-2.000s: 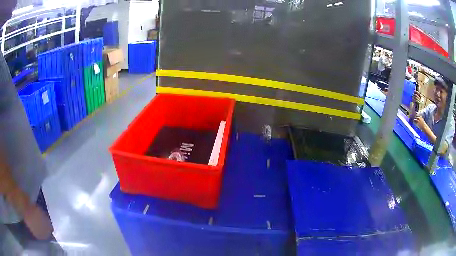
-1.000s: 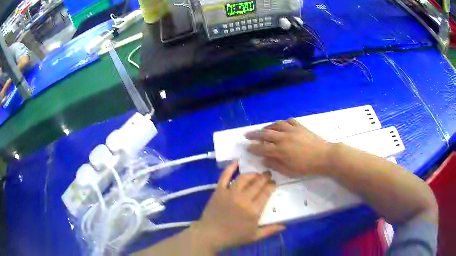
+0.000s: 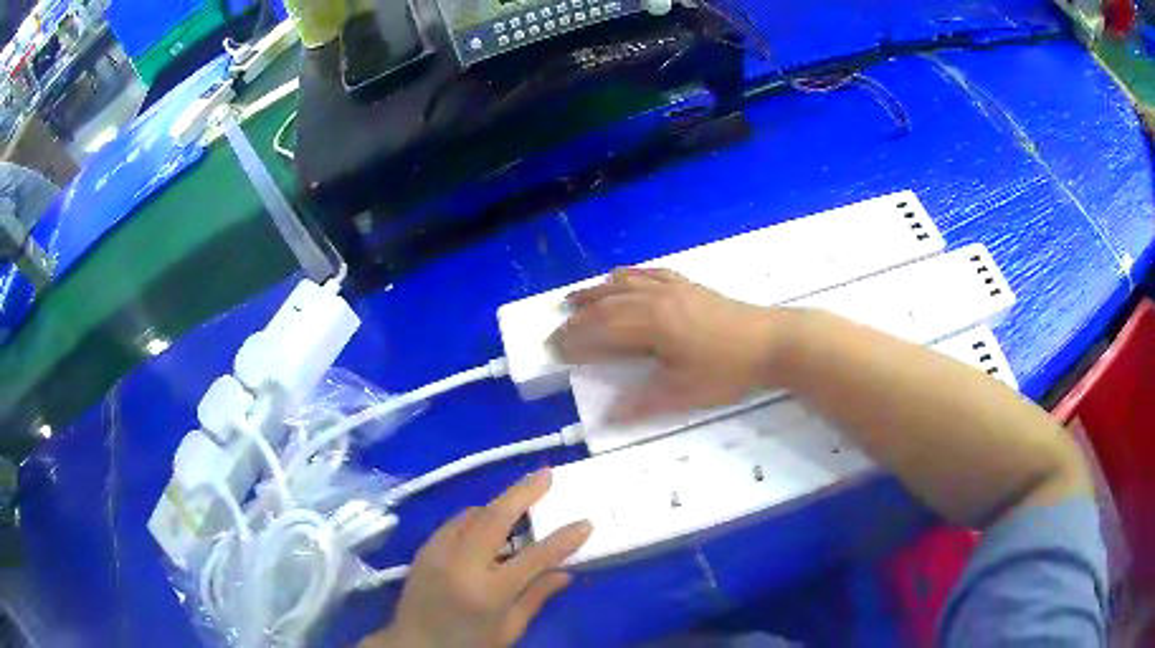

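Three white power strips lie side by side: far (image 3: 811, 253), middle (image 3: 874, 299) and near (image 3: 722, 487). Dark USB slots show at their right ends. My left hand (image 3: 488, 570) grips the cord end of the near strip, thumb and fingers around its edges. My right hand (image 3: 671, 336) lies over the far and middle strips, fingers blurred, not closed around either. White cords (image 3: 488, 458) run left to a coiled bundle in clear plastic (image 3: 298, 557). Several white plugs (image 3: 222, 405) sit in the supply socket strip (image 3: 323, 323) at the left.
A grey bench meter (image 3: 532, 28), cut off by the top edge, stands on a black stand (image 3: 507, 139) with a dark block (image 3: 380, 51) and a yellow cylinder (image 3: 317, 19). Thin wires (image 3: 874, 95) lie behind the strips. A red crate (image 3: 1121, 405) is at the right edge.
Two seconds ago the view showed a red crate and floor. Since one second ago, my left hand has moved down-left to the near strip's cord end, uncovering the middle strip's end. The meter's display has left view.
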